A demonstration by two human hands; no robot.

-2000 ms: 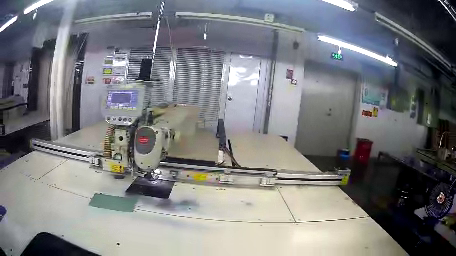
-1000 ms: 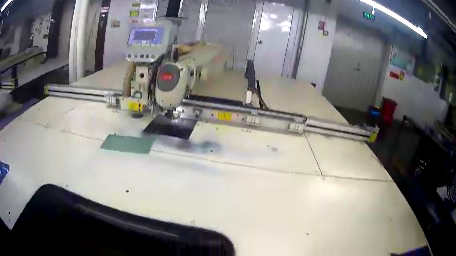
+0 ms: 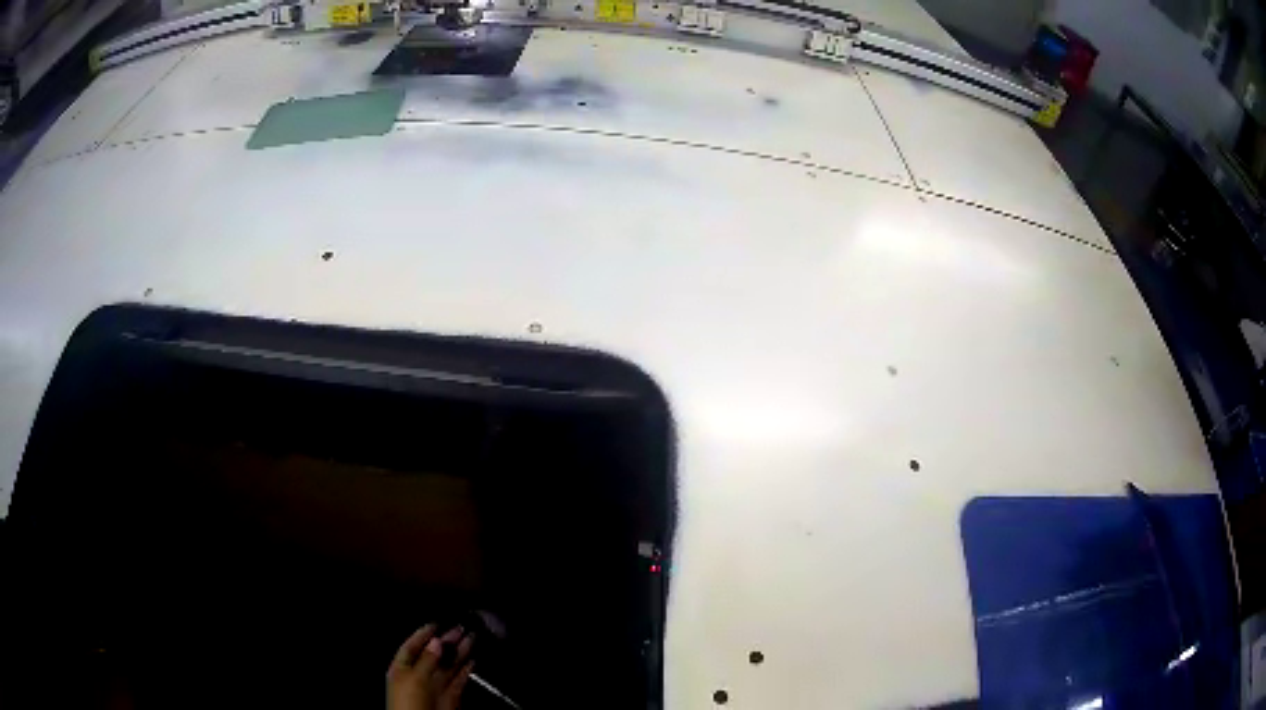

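My left hand [image 3: 428, 671] is small and dim at the bottom edge, inside the large black rounded-corner cutout [image 3: 375, 364]. Its fingers are curled on a small dark object [image 3: 465, 635], too dark to name. A thin pale line [image 3: 493, 689], maybe a hose or a nozzle, runs down and right beside it. My right hand is not in view. The dull-green cover plate [image 3: 326, 119] lies flat on the white table [image 3: 778, 319], left of the black hook opening [image 3: 451, 53] and a little nearer to me.
The silver beam [image 3: 944, 74] with yellow labels crosses the far side of the table. A glossy blue sheet [image 3: 1083, 583] lies at the near right corner. Small dark holes dot the table. A red bin [image 3: 1069, 58] stands beyond the right end of the beam.
The view has tilted down, so the sewing head and control panel have left the picture. More of the black cutout and the blue sheet show, and my left hand has come into view.
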